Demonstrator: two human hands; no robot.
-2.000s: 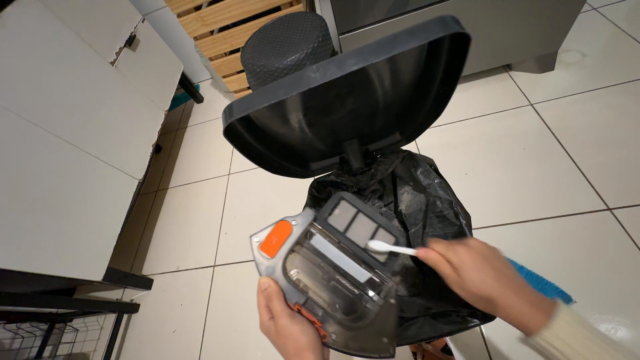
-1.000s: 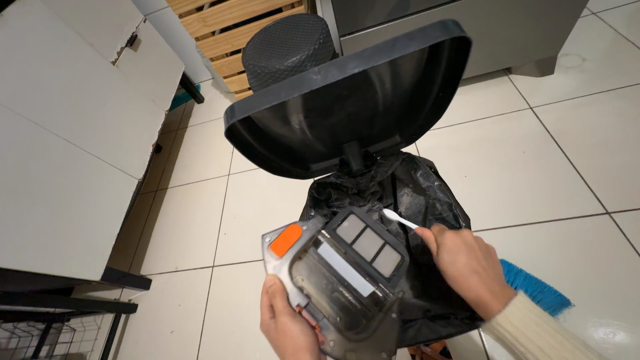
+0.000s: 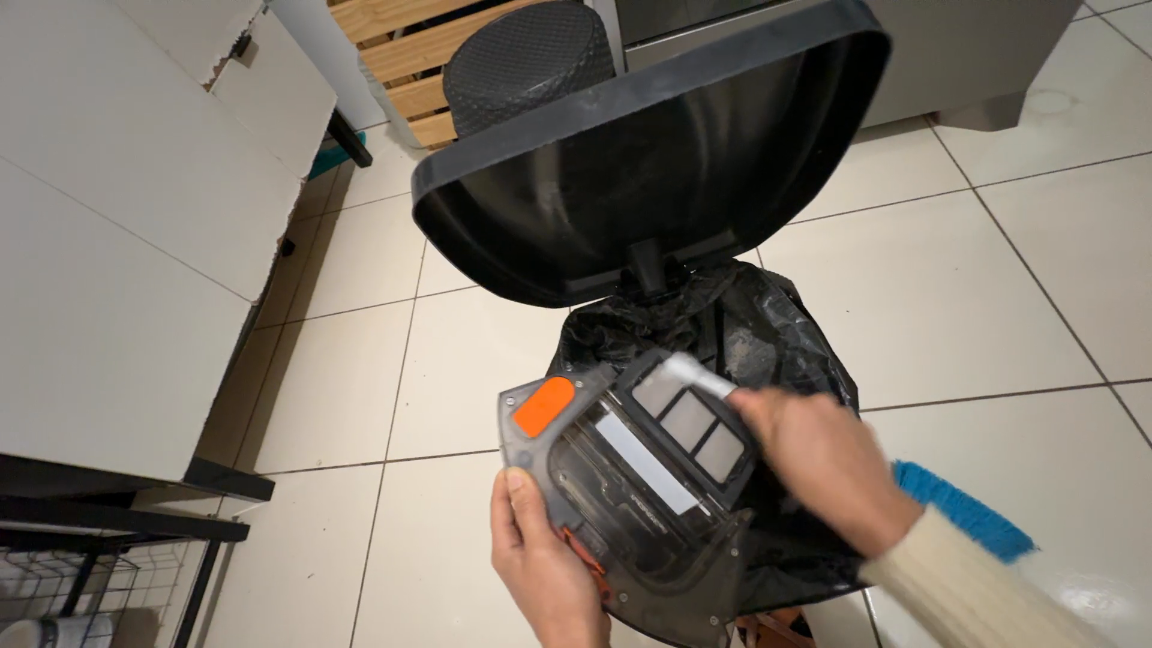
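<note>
My left hand grips the lower left edge of a robot vacuum's translucent dustbin, which is tilted over a black trash bin. An orange button sits at the dustbin's upper left corner. Along its upper right side is a framed filter with grey panels. My right hand holds a small white brush, blurred, with its head at the filter's uppermost panel. Under both lies a black bin liner with grey dust on it.
The bin's black lid stands raised beyond my hands. A blue-bristled brush is on the tiled floor at right. White cabinet panels stand at left, over a black metal frame. Behind the lid is a dark textured round container.
The white brush has moved from beside the filter's edge, one second ago, onto its uppermost panel. My left hand keeps its hold on the dustbin.
</note>
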